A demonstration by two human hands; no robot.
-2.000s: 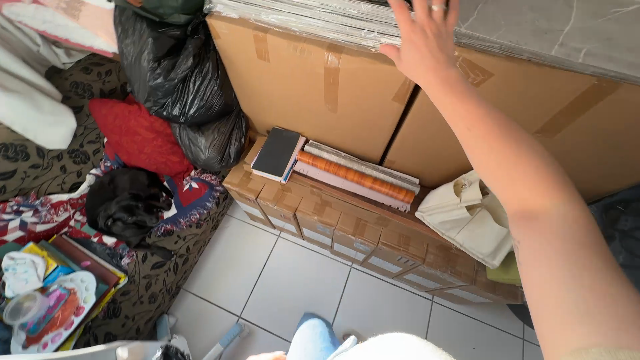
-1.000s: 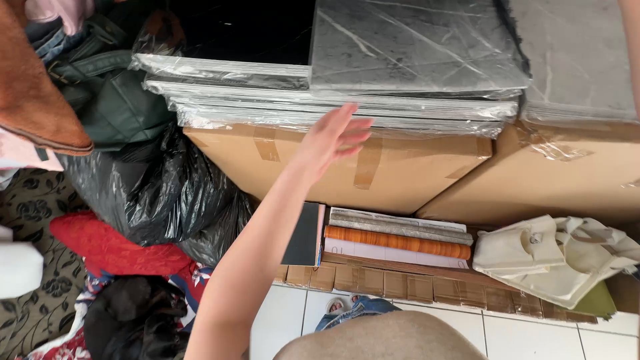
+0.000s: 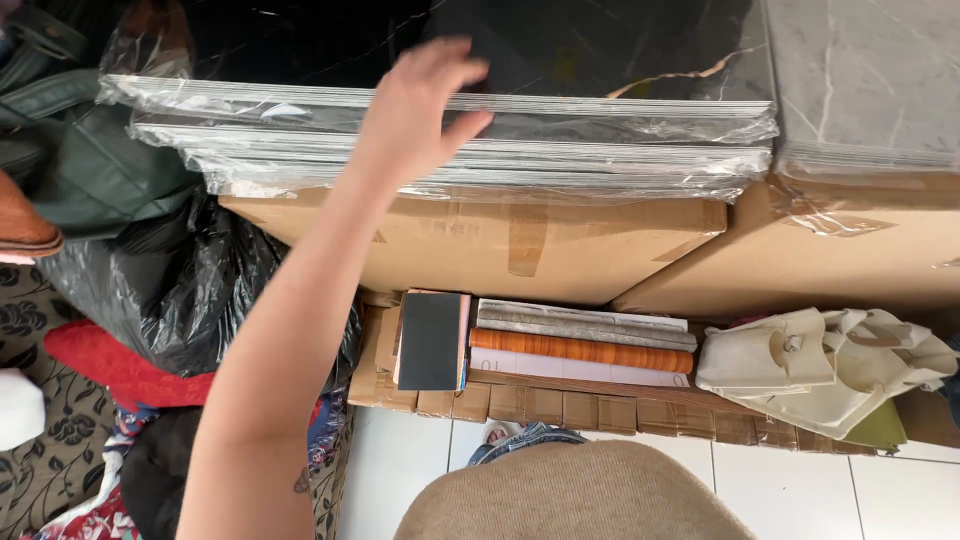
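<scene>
My left hand (image 3: 424, 105) reaches over the front edge of a stack of thin sheets (image 3: 585, 161). Its fingers are apart and slightly bent, with nothing held between them. Whether the fingertips touch the stack cannot be told. The top sheet (image 3: 495, 45) is black with pale and gold marble-like veins. Clear plastic film, loose and crinkled, wraps the lower layers and the left corner. Beneath the stack stands a large taped cardboard box (image 3: 480, 240). My right hand is out of view.
Grey marbled sheets (image 3: 870, 82) lie at right. Below are a dark-covered book (image 3: 430, 341), an orange wood-patterned roll (image 3: 581, 351), cream bags (image 3: 795, 367) and small cardboard boxes (image 3: 525, 405). A black plastic bag (image 3: 165, 300) and a dark green bag (image 3: 105, 165) are at left.
My right hand, over the stack two seconds ago, has left view. My left hand has moved from the front edge to over the top. Black now shows where the stack's right part was grey.
</scene>
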